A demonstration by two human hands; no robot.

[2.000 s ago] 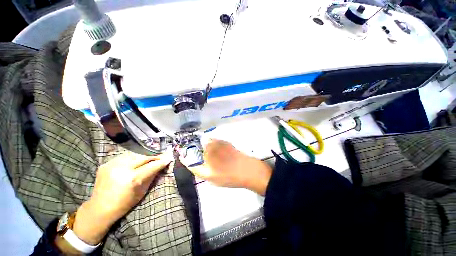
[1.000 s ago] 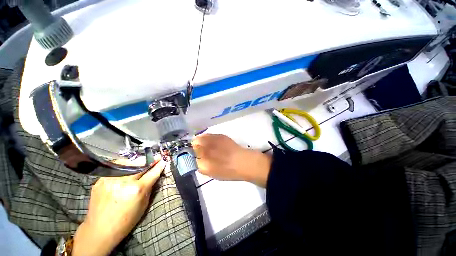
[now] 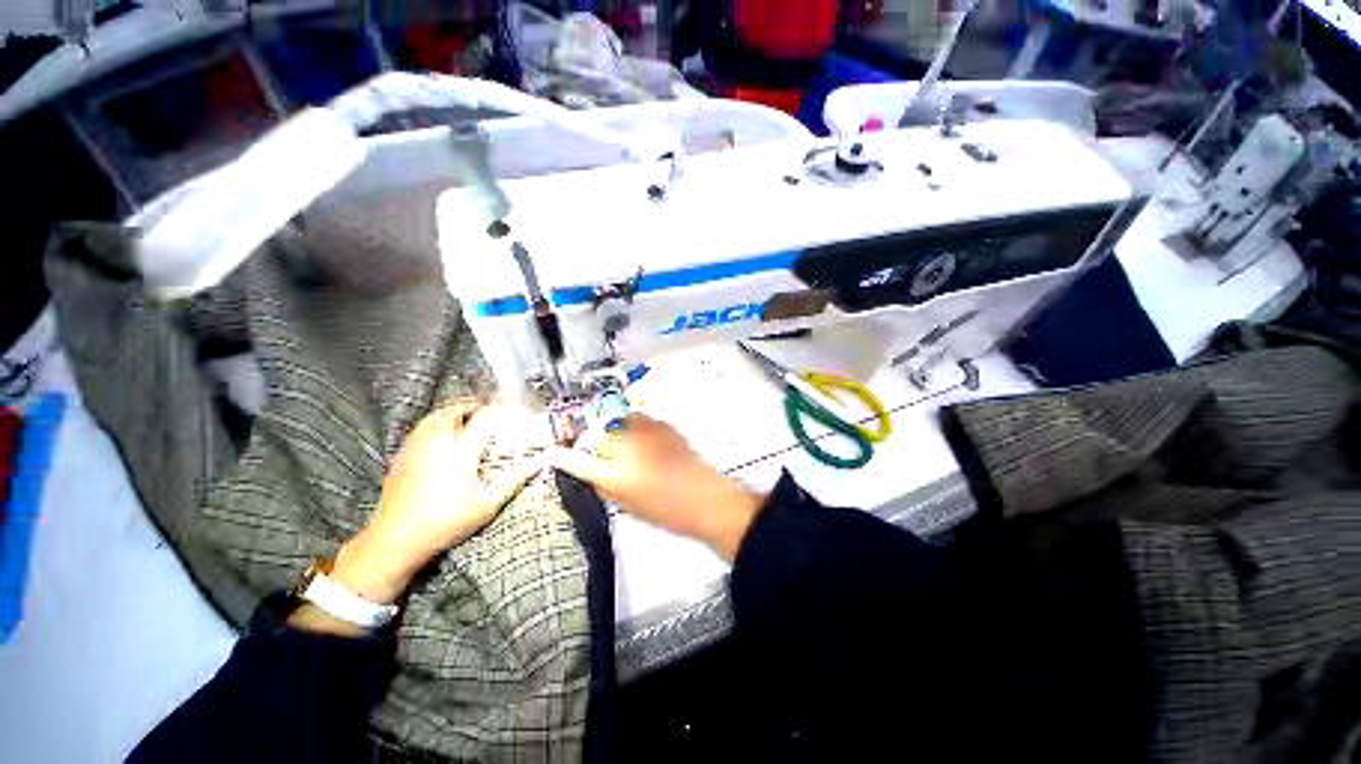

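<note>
The checked garment [image 3: 493, 627] lies left of the needle and hangs over the table's front edge, with a dark edge strip [image 3: 600, 597] running down its right side. My left hand [image 3: 440, 485] lies on the checked cloth just left of the presser foot area [image 3: 575, 415], thumb and fingers pressed at the cloth. My right hand [image 3: 652, 470] is right of the presser foot, its fingertips at the upper end of the dark strip. The needle point is too small to make out. The white sewing machine [image 3: 717, 239] stands behind both hands.
Snips with green and yellow handles [image 3: 830, 433] lie under the machine arm. Checked pieces with dark edges [image 3: 1105, 448] lie at the right. A dark blue piece [image 3: 1097, 336] lies behind them. Another machine [image 3: 1254, 187] stands at the far right. A ruler-marked edge [image 3: 679, 620] runs along the front.
The view has pulled back and tilted up, showing more of the workshop. My right hand has come down from beside the needle area to the strip. My left hand stays at the cloth.
</note>
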